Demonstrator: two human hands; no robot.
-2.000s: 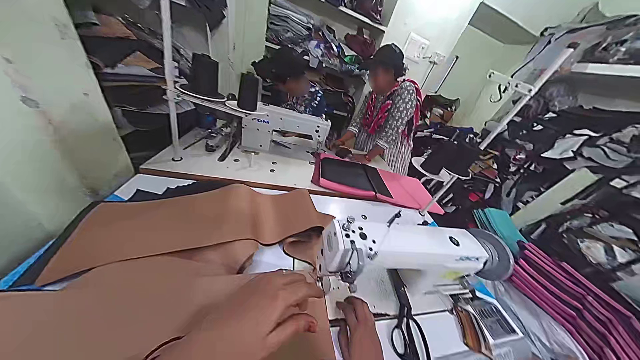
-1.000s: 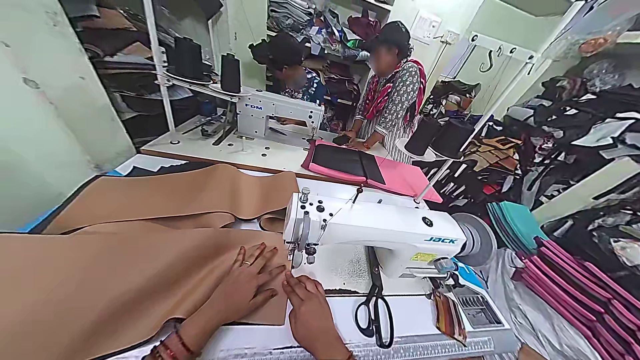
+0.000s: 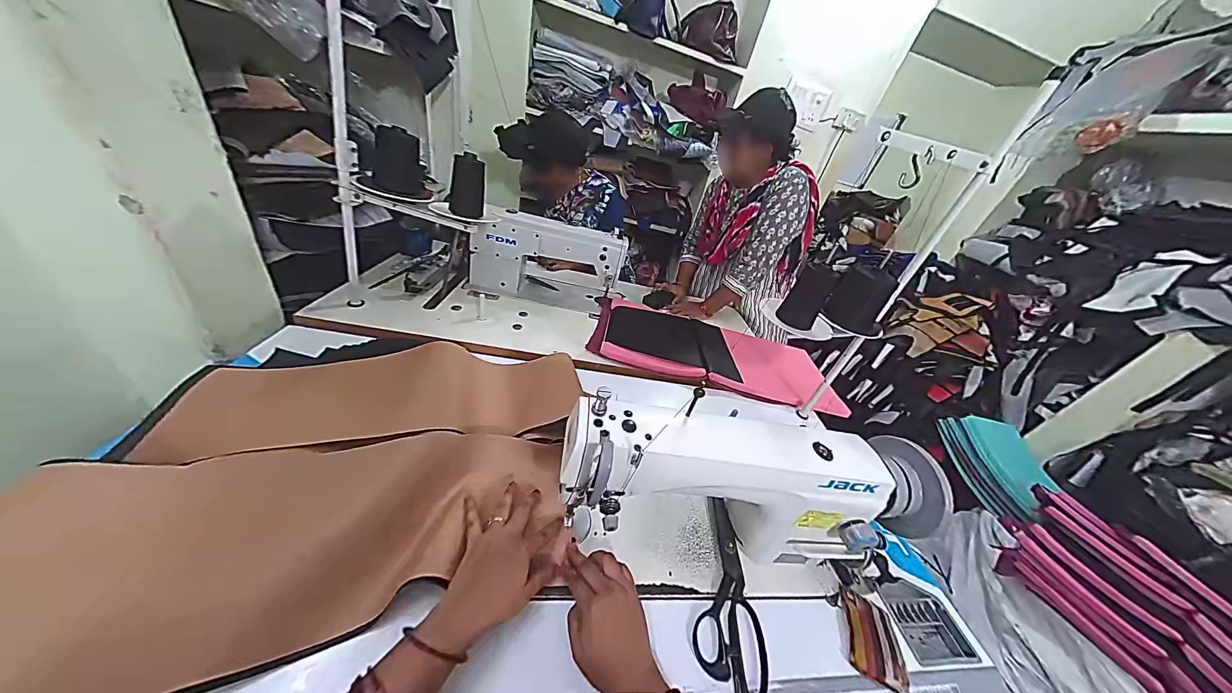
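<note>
A large tan sheet of leather-like material [image 3: 289, 539] with a dark edge spreads over the left of the table, its right end under the needle area of a white Jack sewing machine [image 3: 731, 462]. My left hand [image 3: 505, 549] lies flat on the sheet just left of the needle, fingers spread. Close beside it, my right hand [image 3: 602, 597] has its fingertips bunched at the sheet's edge, just in front of the presser foot; whether they pinch the edge is hidden. Black-handled scissors [image 3: 731, 616] lie on the machine bed, right of my right hand.
Stacked pink and black pieces [image 3: 1107, 577] and teal pieces [image 3: 996, 462] stand at the right. Behind are an FDM sewing machine [image 3: 549, 255], a pink and black panel [image 3: 674, 342] and two people at the far table. Thread cones [image 3: 837, 298] stand over my machine.
The tan sheet's front edge now curves back beside my left wrist, baring white table there. My left hand has stayed on the sheet by the needle, and my right hand remains close to it.
</note>
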